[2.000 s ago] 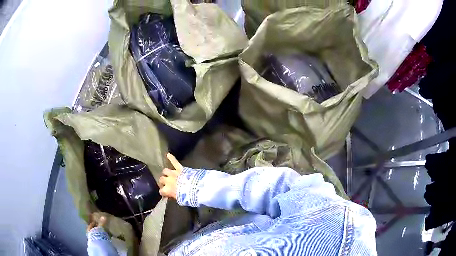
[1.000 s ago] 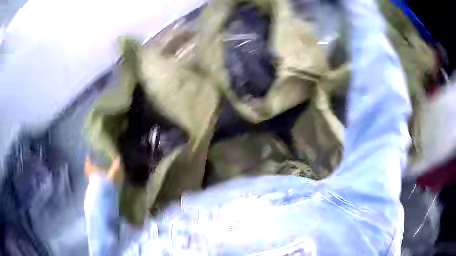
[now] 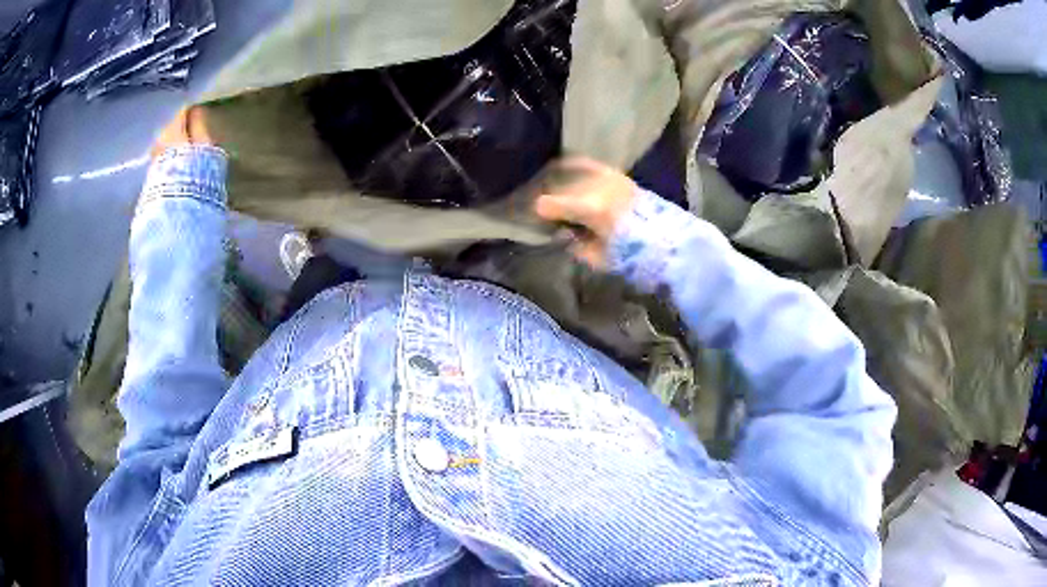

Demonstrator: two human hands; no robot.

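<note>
An olive woven sack (image 3: 379, 227) lies in front of me with its mouth held wide open. Inside it is a dark garment bundle (image 3: 442, 132) in shiny film, crossed by thin tying straps. My left hand (image 3: 187, 128) grips the left end of the sack's rim; its fingers are partly hidden by the sack. My right hand (image 3: 586, 206) is closed on the rim at the right, slightly blurred. The sack's far side is cut off by the top edge of the picture.
A second open sack (image 3: 884, 149) at the upper right holds another dark bundle (image 3: 792, 103). Crumpled olive sacks (image 3: 896, 344) lie to the right. Loose bagged garments (image 3: 144, 46) lie at the upper left on the grey floor (image 3: 98, 172). A white sheet-like thing (image 3: 959, 533) is at the lower right.
The view has swung so the left sack is now central at the top. My right hand left its rim, reached far forward, and now holds the rim again. My left hand still holds the rim.
</note>
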